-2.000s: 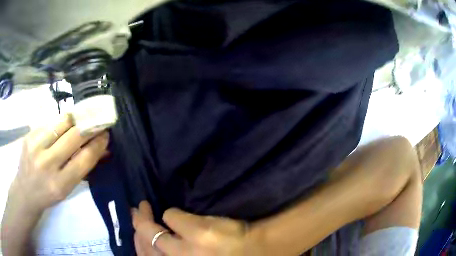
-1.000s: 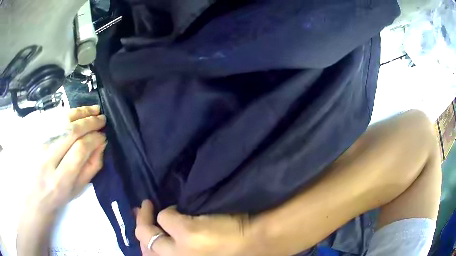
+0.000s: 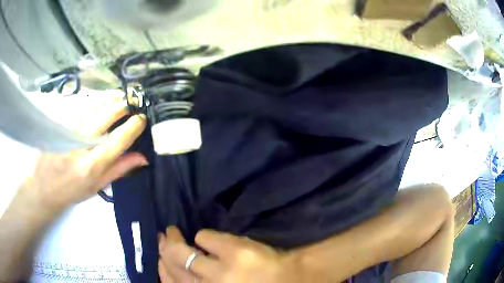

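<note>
A large dark garment [image 3: 309, 121] lies across the middle of the view. Its long folded strip [image 3: 132, 204] runs along the left side and bears a narrow white label [image 3: 137, 247]. My left hand [image 3: 83, 166] lies at the strip's left edge, fingers and thumb apart, fingertips touching or just over the cloth. My right hand [image 3: 221, 257], with a ring, pinches the gathered cloth beside the strip at the bottom. The machine's dark coils [image 3: 171, 91] and white knob [image 3: 177, 136] hang over the strip. The needle point is hidden or too unclear to tell.
The pale machine head [image 3: 265, 27] crosses the top. A white table [image 3: 77, 243] with fine printed marks shows at the lower left. At the right are its yellow-brown edge [image 3: 466, 207], crumpled clear-looking material [image 3: 461, 119] and green floor [image 3: 481, 249].
The view has shifted, so the machine head fills more of the top and the knob covers the strip. My left fingers and thumb have spread apart. My right hand keeps its grip on the cloth.
</note>
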